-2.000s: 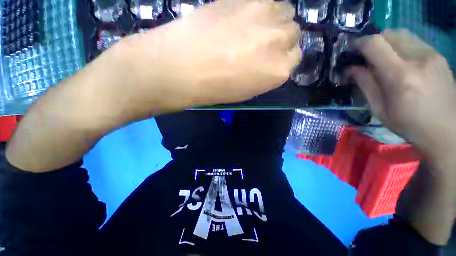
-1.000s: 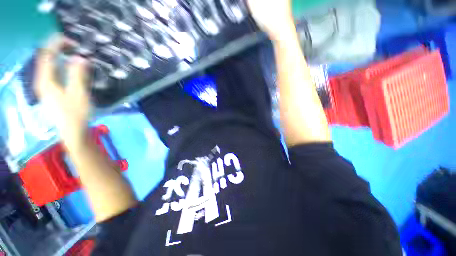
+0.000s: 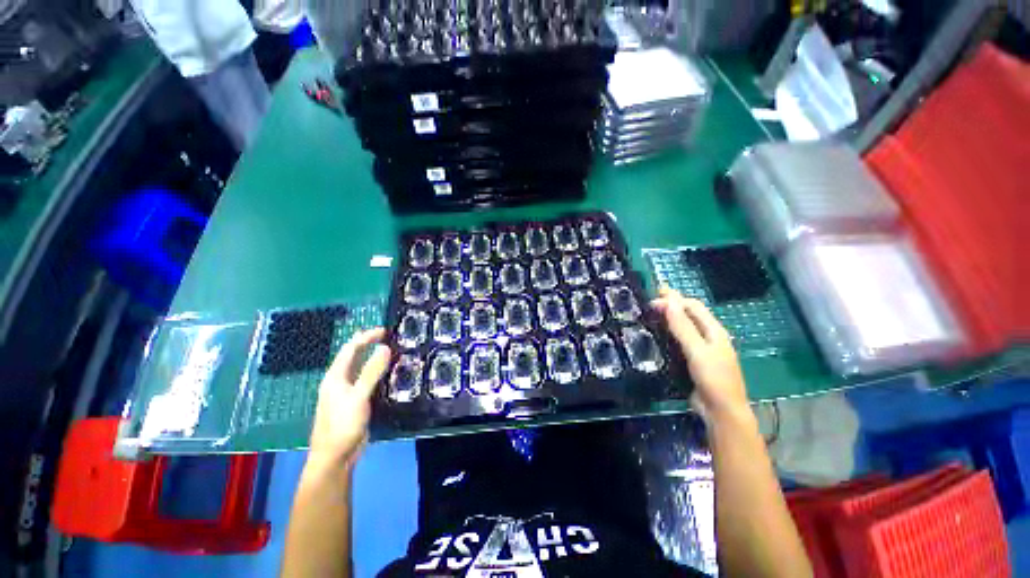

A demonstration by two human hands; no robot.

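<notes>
A black component tray (image 3: 531,404) lies flat on the green mat at the bench's front edge. Rows of shiny oval units (image 3: 523,361) with dark rims sit in its pockets. My left hand (image 3: 350,390) grips the tray's left edge, thumb on top. My right hand (image 3: 703,352) grips its right edge. The fingertips under the tray are hidden.
A tall stack of filled black trays (image 3: 486,147) stands behind. Clear blister trays with black parts flank the tray, left (image 3: 282,395) and right (image 3: 762,322). Cloudy plastic trays (image 3: 819,215) and red crates (image 3: 960,181) are at right. A person (image 3: 198,40) is at upper left.
The view has risen and levelled, showing the whole bench. Both hands are now at the tray's sides; two seconds ago they were over its units.
</notes>
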